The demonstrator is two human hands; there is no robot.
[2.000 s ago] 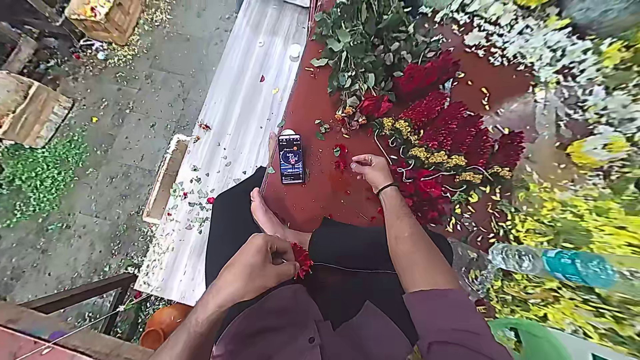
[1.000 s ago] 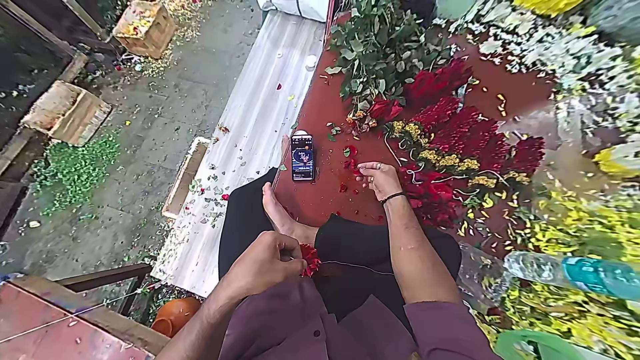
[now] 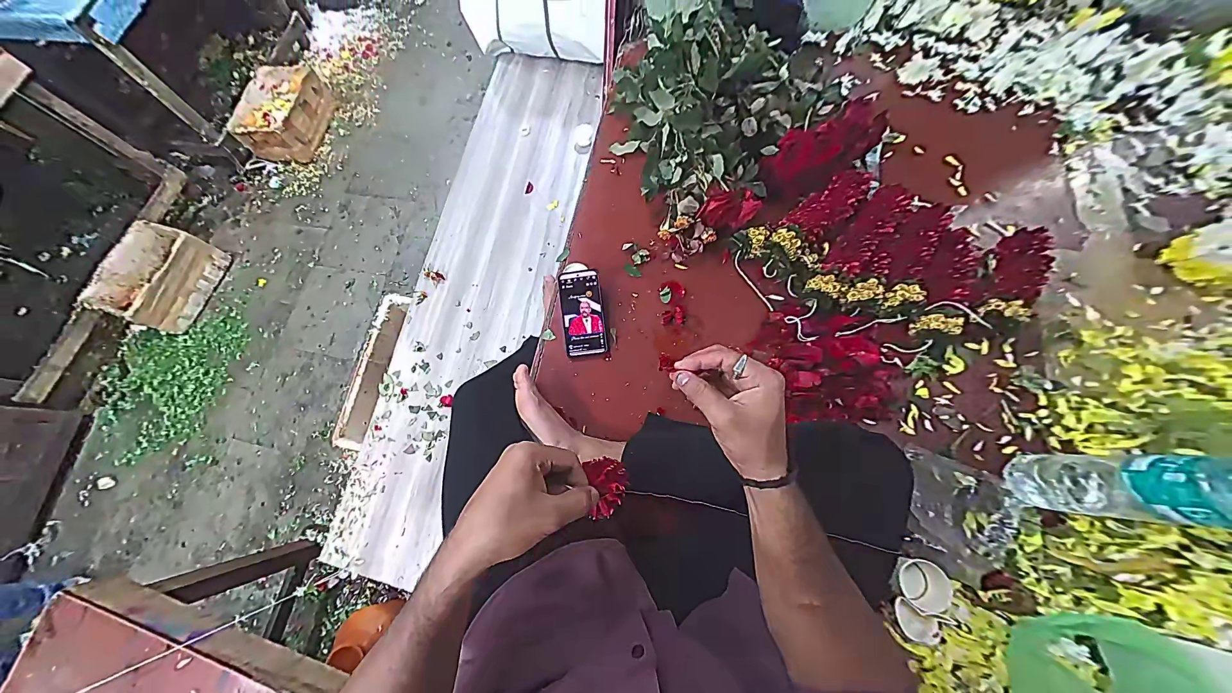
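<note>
My left hand (image 3: pixel 539 496) pinches a bunch of red petals (image 3: pixel 605 486) over my lap, its fingers closed at the bunch's left side. A thin white thread (image 3: pixel 688 500) runs right from the bunch across my dark trousers. My right hand (image 3: pixel 731 390), with a ring and a dark wrist cord, is above the red surface (image 3: pixel 626 385); thumb and forefinger meet at a small red petal piece (image 3: pixel 666 362). More red bits (image 3: pixel 673 306) lie just beyond it. To the right of this hand are loose red petals (image 3: pixel 833 371) and strung red-and-yellow flower garlands (image 3: pixel 881 231).
A lit smartphone (image 3: pixel 583 313) lies near my bare foot. Leafy stems (image 3: pixel 703 96) are at the top. Yellow petals (image 3: pixel 1126 385), a plastic bottle (image 3: pixel 1107 486), cups (image 3: pixel 924 587) and a green container (image 3: pixel 1097 654) are at right. A white board (image 3: pixel 481 241) runs along the left.
The picture on the phone's screen is different. Both hands stay in much the same places, the left at the red bunch and the right over the red surface. The view has shifted slightly.
</note>
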